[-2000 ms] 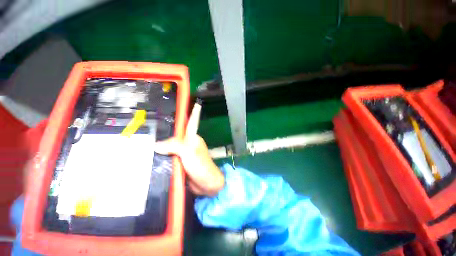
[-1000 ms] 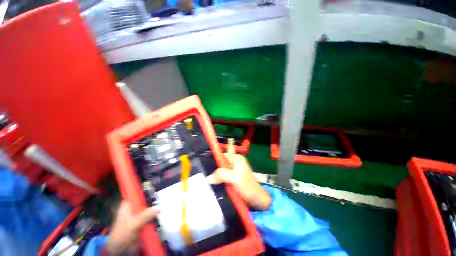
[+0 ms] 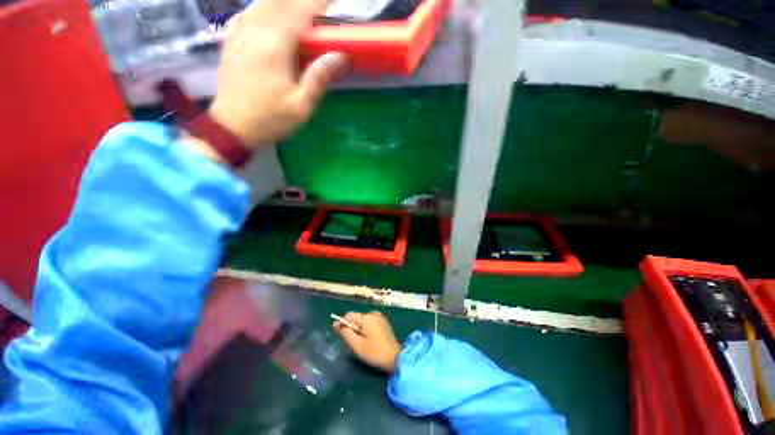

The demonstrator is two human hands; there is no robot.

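Observation:
My left hand (image 3: 268, 76) is raised at the top left, with a dark red band on its wrist. It grips the edge of a red frame (image 3: 374, 47) that is cut off by the top of the picture; a dark item with a pale patch shows in it. My right hand (image 3: 372, 340) is low over the dark green bench, closed around a slim pale tool (image 3: 345, 323) that points left.
Two red frames with dark tablets (image 3: 353, 234) lie beyond the bench's chipped white edge (image 3: 535, 317). A grey post (image 3: 486, 161) stands before me. Red frames with an opened tablet (image 3: 722, 331) are stacked at right. A red panel (image 3: 51, 144) is at left. Clear film (image 3: 310, 357) lies on the bench.
The red frame has moved from in front of me up to the top edge, now in my left hand only. My right hand has let go of it and moved down to the bench.

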